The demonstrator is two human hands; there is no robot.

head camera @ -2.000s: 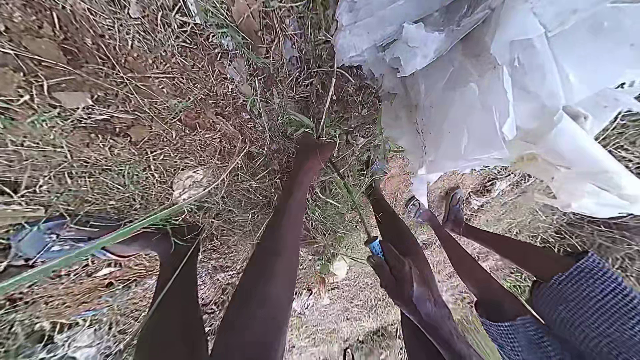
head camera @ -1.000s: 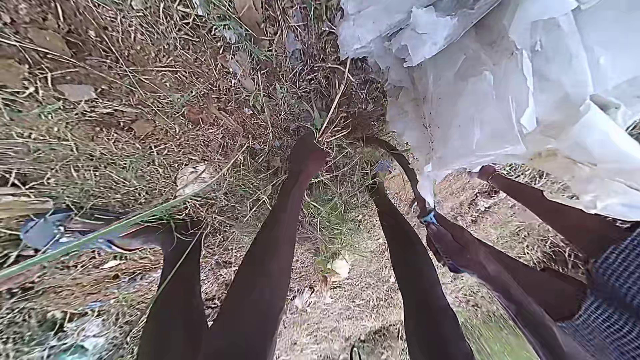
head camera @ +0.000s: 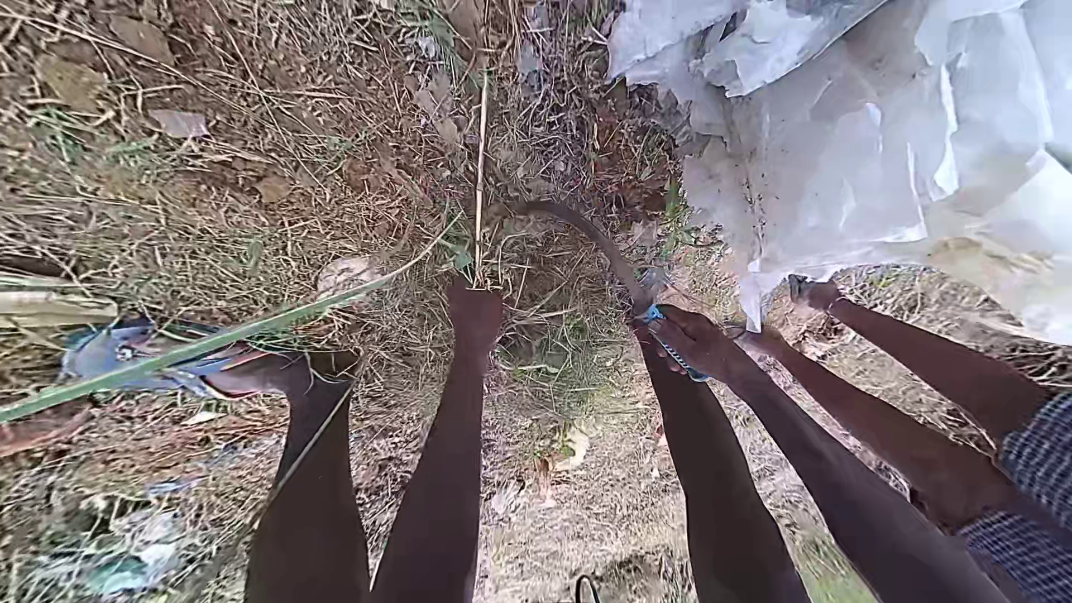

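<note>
My left hand (head camera: 476, 314) is closed around a bunch of grass with a pale dry stalk (head camera: 481, 176) standing up out of it, low over the grassy ground between my legs. My right hand (head camera: 695, 342) grips the blue-wrapped handle (head camera: 675, 352) of a sickle, beside my right shin. Its dark curved blade (head camera: 599, 239) arches up and left from the handle. The blade's tip end lies among dry stems just above and right of my left hand; whether it touches the stalk I cannot tell.
Large whitish plastic sheeting (head camera: 837, 167) fills the upper right. Just below it are the bare legs (head camera: 888, 427) of another person in checked shorts (head camera: 1038, 469). A long green blade of grass (head camera: 209, 343) crosses over my left sandal (head camera: 151, 356). Litter (head camera: 134, 553) lies at lower left.
My right hand with the sickle was lower two seconds ago and is now farther up, with the blade's curve in view. My left hand has shifted slightly down and left. The other person's legs have moved apart.
</note>
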